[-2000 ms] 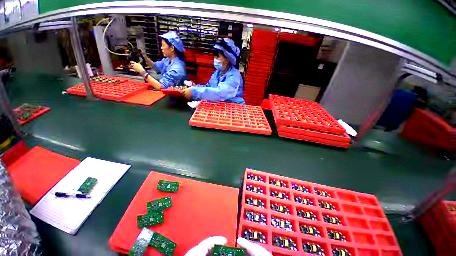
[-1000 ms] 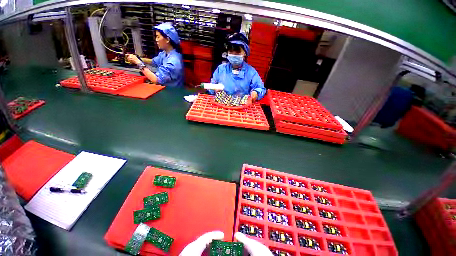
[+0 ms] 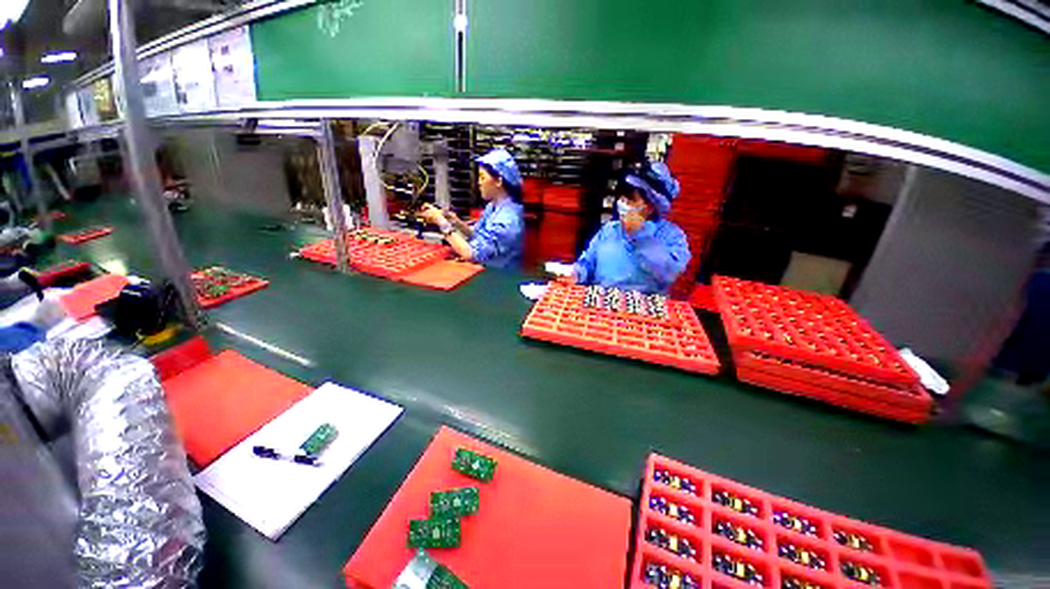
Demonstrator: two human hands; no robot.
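Note:
No hand of mine is in view; the picture's lower edge cuts off the near part of the work. A flat red mat [image 3: 541, 518] lies in front, with several green circuit boards [image 3: 455, 502] along its left part, solder side up. A pale label [image 3: 415, 572] shows on or beside a board at the bottom edge. Right of the mat is a red compartment tray [image 3: 915, 552], cut off below. Its left columns hold boards with yellow and dark parts; pockets at its right are empty.
White paper [image 3: 276, 489] at left bears a pen [image 3: 286, 457] and one green board [image 3: 319, 438]. A silver duct [image 3: 132, 472] stands at far left. Across the bench are red trays [image 3: 622, 334], stacked trays [image 3: 829, 351] and two people in blue [image 3: 633, 253]. A metal frame spans above.
The view has swung left and up, so the mat and tray sit lower and further right. Both gloved hands and the board between them have left the picture. The nearer person's hand is raised to the face.

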